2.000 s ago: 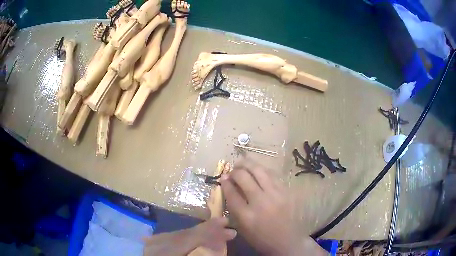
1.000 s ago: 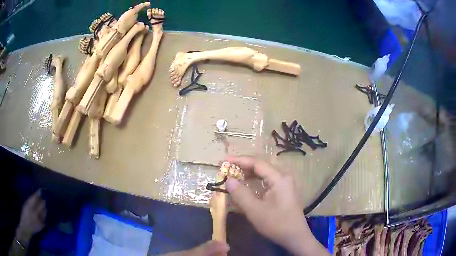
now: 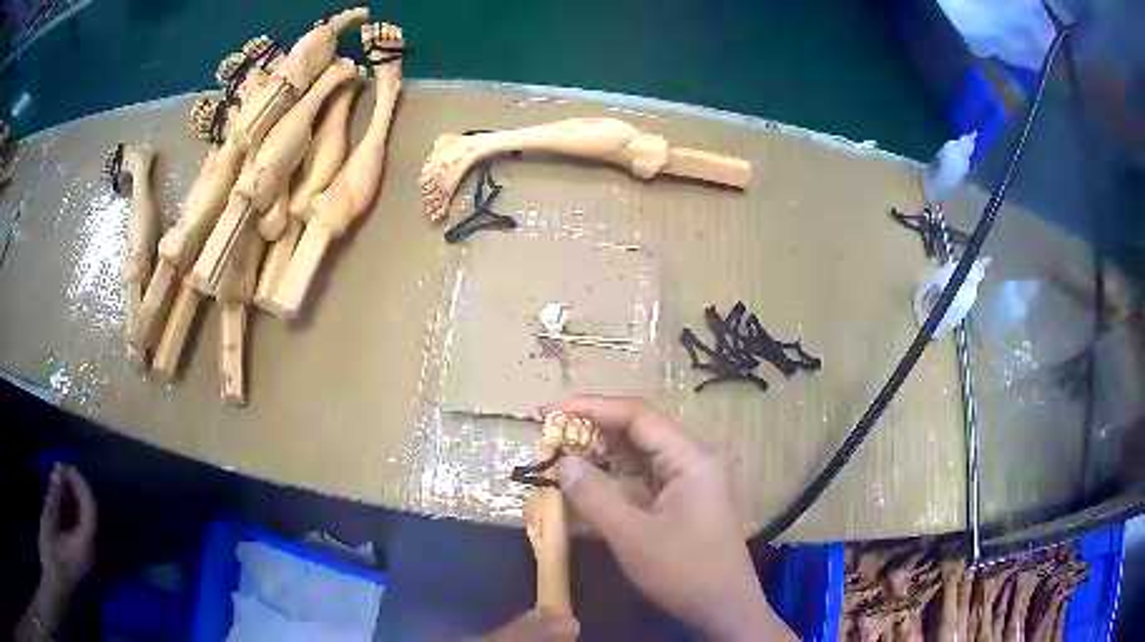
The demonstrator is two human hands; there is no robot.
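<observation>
My left hand (image 3: 534,627), cut off by the bottom edge, holds a tan figure leg (image 3: 545,552) low on its length. The leg's foot points away from me. A dark sandal strap (image 3: 537,474) lies across the foot and sticks out to its left. My right hand (image 3: 672,502) is at the foot, thumb on the strap area and fingers around the toes; its thumb partly hides the strap. A small white cap (image 3: 554,317) and thin pale sticks (image 3: 593,340) lie on the square work pad (image 3: 490,364). Loose dark straps (image 3: 741,349) lie to the right.
A leg (image 3: 578,141) with a dark strap lies at the back. Several strapped legs (image 3: 251,188) are heaped at left. A black cable (image 3: 879,426) and metal rod (image 3: 968,439) cross the right. Blue crates (image 3: 829,589) stand below the bench. Another person's hand (image 3: 65,520) shows at lower left.
Since two seconds ago, the view has shifted, and my left hand and the leg appear lower. My right hand has turned, its fingers now around the toes. The other person's hand has come into view.
</observation>
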